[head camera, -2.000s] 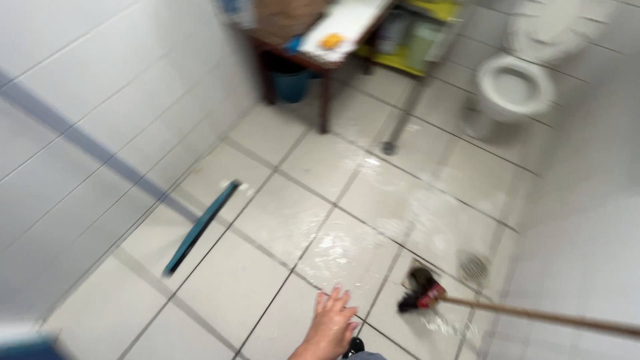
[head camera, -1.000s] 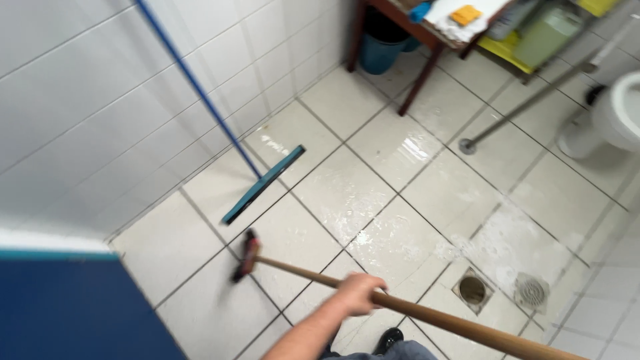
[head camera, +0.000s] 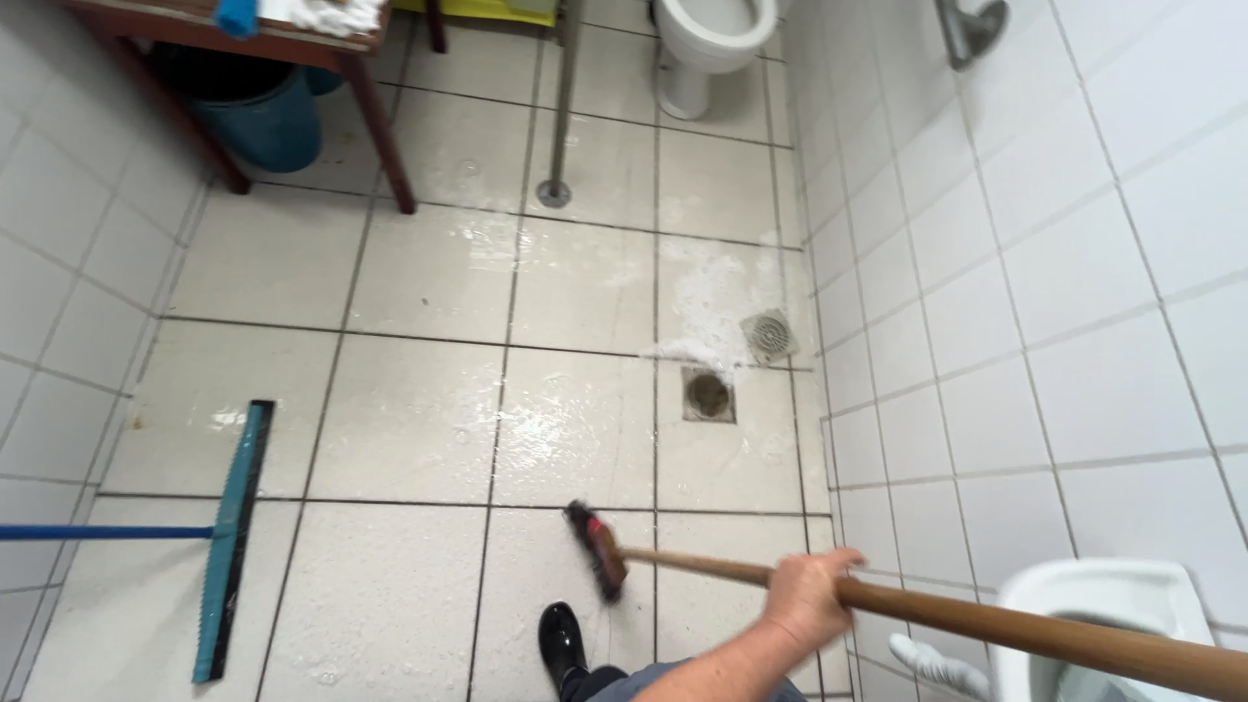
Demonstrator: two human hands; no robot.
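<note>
My left hand is closed around the wooden handle of a floor brush, which slants out of view at the lower right. The dark-bristled brush head rests on wet floor tiles beyond a black boot. My right hand is out of view. On the left lies the teal head of a floor squeegee, its blue handle running off the left edge. An open square floor drain is beside a round grated drain cover, with white foam around them.
A wooden table stands at the upper left with a blue bucket beneath it. A metal pole meets the floor near the toilet. White tiled walls flank the floor. At the lower right is a white ceramic fixture.
My left hand was off the brush handle two seconds ago and is now gripping it. The view has turned to the right since one second ago.
</note>
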